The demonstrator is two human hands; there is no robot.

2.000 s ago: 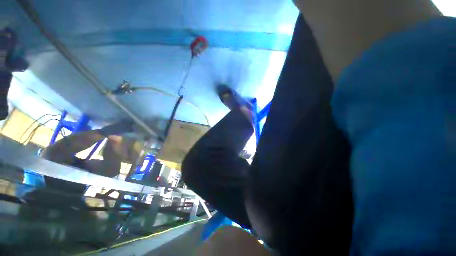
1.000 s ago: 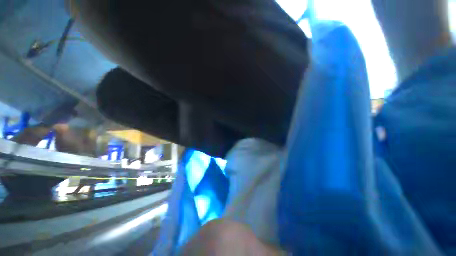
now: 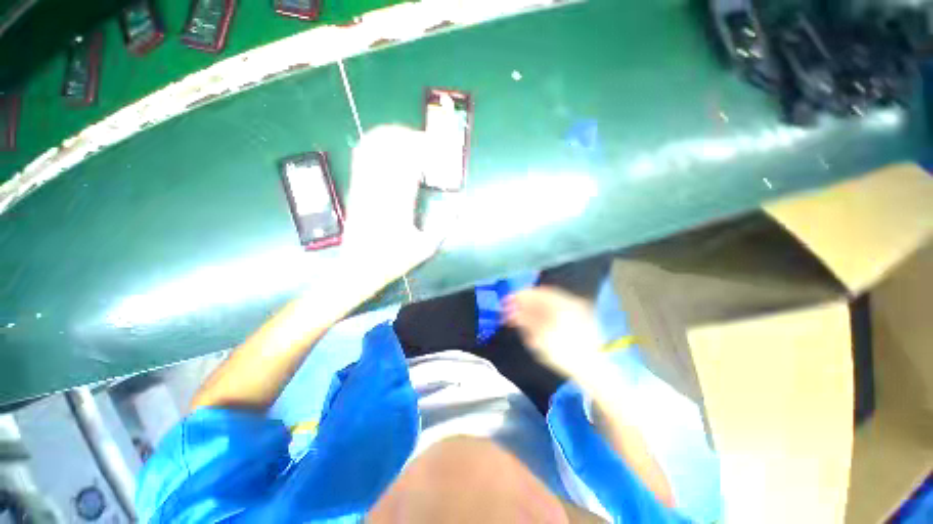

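Observation:
My left hand (image 3: 389,200) is over the bench, overexposed, at the left edge of a red-edged phone unit (image 3: 447,143); whether its fingers grip the unit is unclear. A second phone unit (image 3: 312,200) lies to its left, dark with a pale centre and red edge, apart from the hand. My right hand (image 3: 550,325) is blurred, low over my lap below the bench edge; its fingers are not clear. A faint blue pry pick (image 3: 583,134) lies on the bench right of the phone unit.
The dark green bench (image 3: 205,276) has a worn whitish strip (image 3: 353,39) at its far side. Beyond it, several units (image 3: 210,23) sit on the belt. Jumbled black housings (image 3: 818,67) lie at the upper right. An open cardboard box (image 3: 772,409) stands at the right.
The view has swung from a blurred sideways look at the floor, legs and blue sleeves to the bench from above. Both hands, the phone units and the box now show.

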